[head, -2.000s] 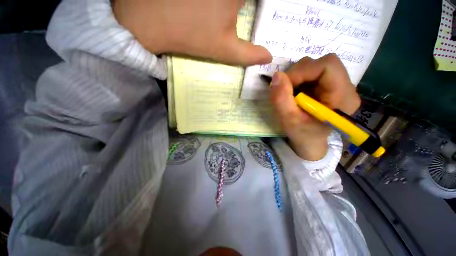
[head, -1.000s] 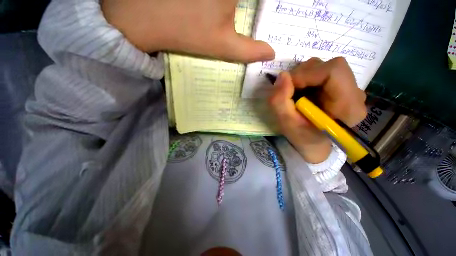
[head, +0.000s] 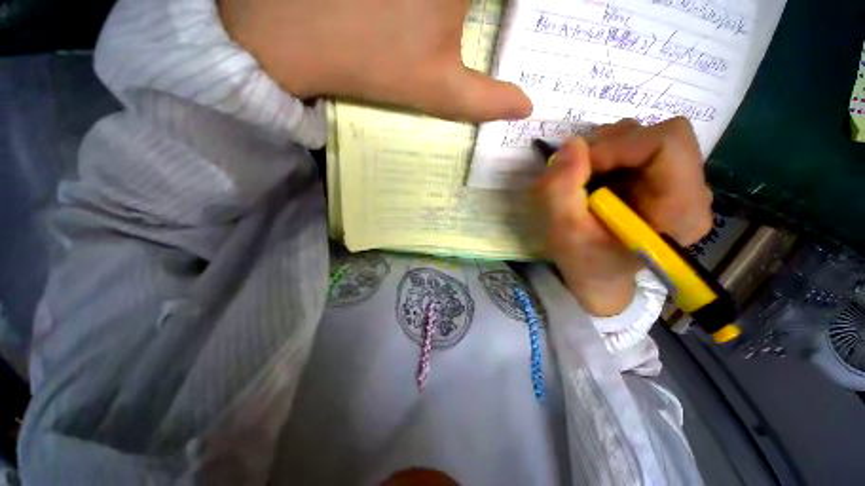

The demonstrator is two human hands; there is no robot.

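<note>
A white lined sheet (head: pixel 607 57) with dark handwriting lies on a stack of pale yellow-green record forms (head: pixel 408 190). My right hand (head: pixel 631 209) is closed around a yellow marker pen (head: pixel 654 252) with black parts; its dark tip is at the last written line, and its back end points down and right. My left hand (head: pixel 379 57) lies flat across the forms, its thumb on the left edge of the white sheet. The left hand's other fingers are cut off by the top edge of the picture, so I cannot see whether they hold anything.
The papers lie by a dark green mat (head: pixel 792 133). A card with small red-purple marks (head: pixel 858 95) is at the right edge. A small white fan (head: pixel 849 327) and a shiny cylindrical item (head: pixel 749 261) are at the right. My grey-white clothing fills the lower part.
The right hand and pen have moved slightly right along the sheet. A short written line now shows below the earlier ones. The left hand stays on the papers; the whole view has shifted a little.
</note>
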